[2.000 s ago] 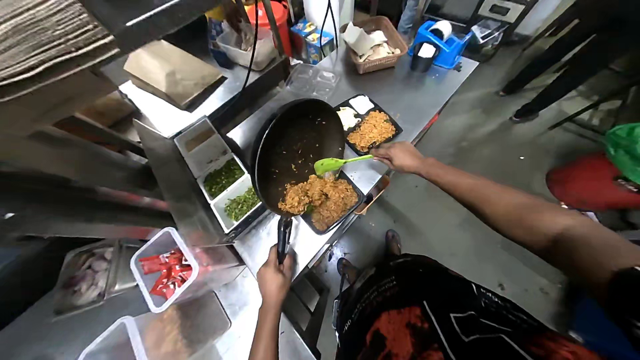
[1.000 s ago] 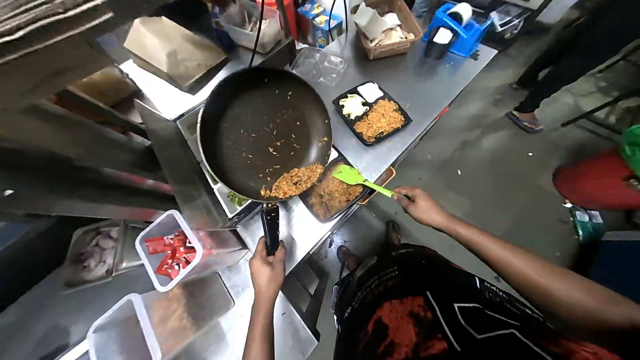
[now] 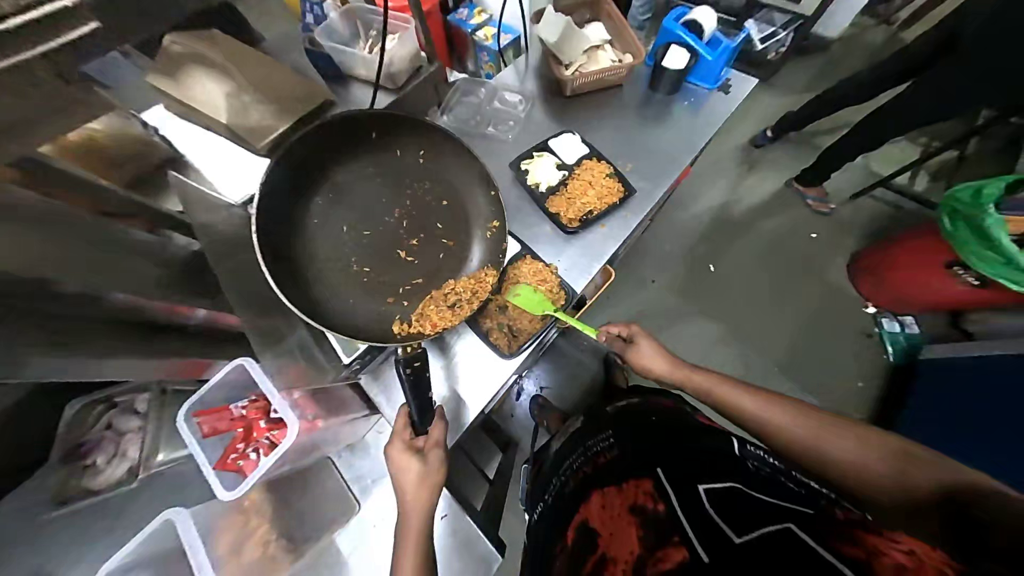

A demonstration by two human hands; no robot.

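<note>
My left hand [image 3: 417, 460] grips the black handle of a dark frying pan [image 3: 352, 216], whose lower right side has a small heap of fried rice [image 3: 452, 302]. In my right hand [image 3: 640, 352] is a lime-green spatula [image 3: 532, 300], its blade over the rice in a black meal tray [image 3: 512, 324]. The pan's rim covers part of this tray. Farther back lies a second black tray [image 3: 552, 210] with fried rice, a white portion and a pale shredded food in separate compartments.
Behind the trays stand a clear plastic tray [image 3: 484, 108], a brown basket [image 3: 596, 80] and a blue holder [image 3: 712, 56]. Clear tubs, one with red packets [image 3: 248, 432], are at lower left. A person's legs [image 3: 848, 128] and a red bin [image 3: 920, 272] are at right.
The spatula was at the rice by the pan's edge two seconds ago and is now over the near tray. The pan has shifted left, and less rice is in it.
</note>
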